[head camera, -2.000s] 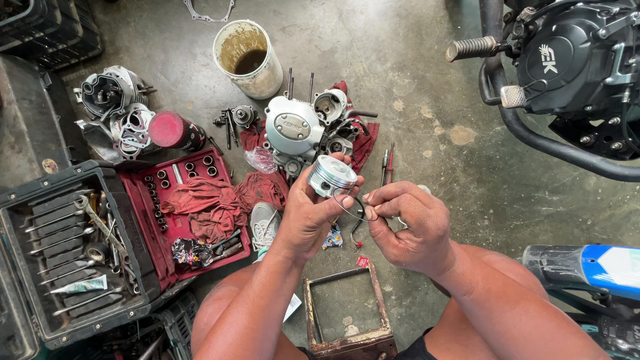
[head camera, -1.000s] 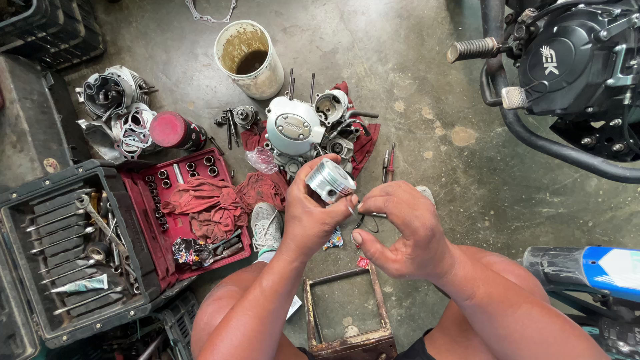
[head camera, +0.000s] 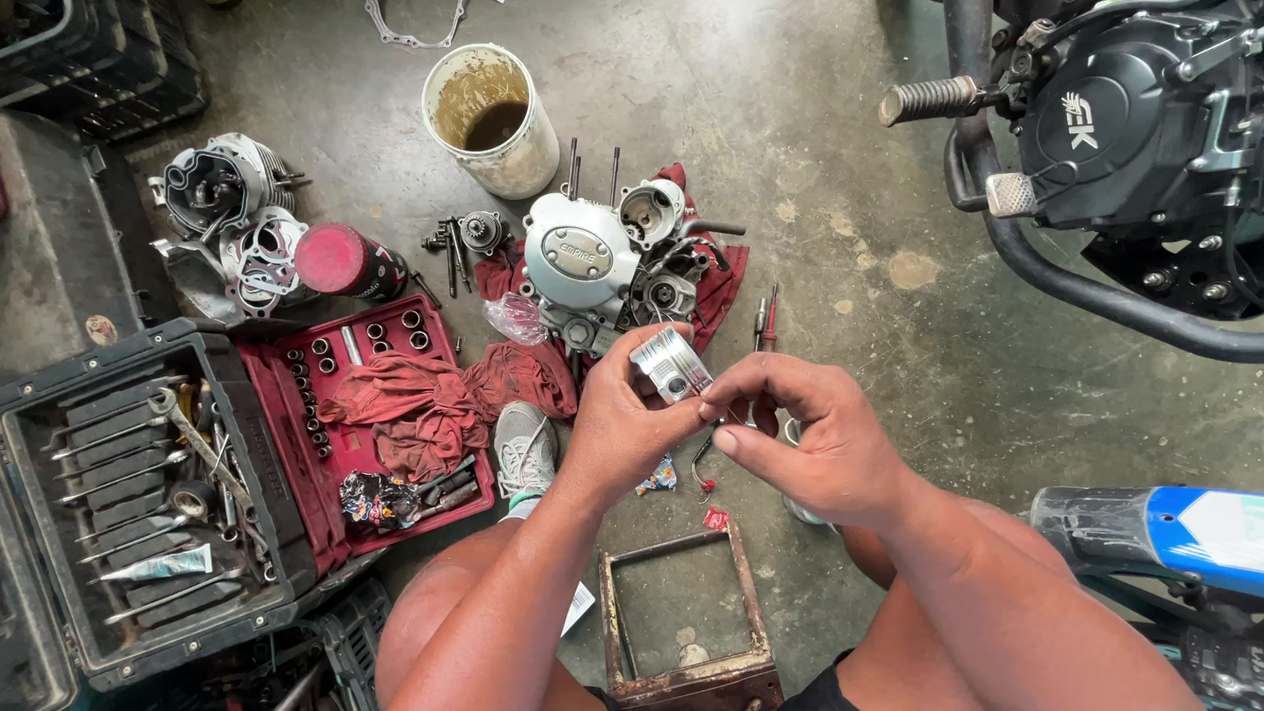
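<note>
A silver engine piston (head camera: 671, 363) is held in my left hand (head camera: 632, 415), with its grooved side and pin hole facing up. My right hand (head camera: 815, 434) has its fingertips at the piston's lower right edge, thumb apart from the index finger. A thin wire-like ring, mostly hidden by the fingers, shows faintly near those fingertips; whether my right hand grips it is unclear. Just beyond my hands, a motorcycle engine (head camera: 583, 257) with a silver side cover rests on red cloth, two studs sticking up from it.
A dirty white bucket (head camera: 538, 163) stands behind the engine. At left are a red socket tray (head camera: 459, 506), a toolbox (head camera: 197, 346) of wrenches, and engine castings (head camera: 262, 257). A rusty metal frame (head camera: 617, 617) lies between my legs. At right is a motorcycle engine guard (head camera: 1106, 301).
The piston has tilted in my left hand. The thin ring, which hung as a visible loop below my right fingers, is now mostly hidden. My right thumb and index finger have moved apart.
</note>
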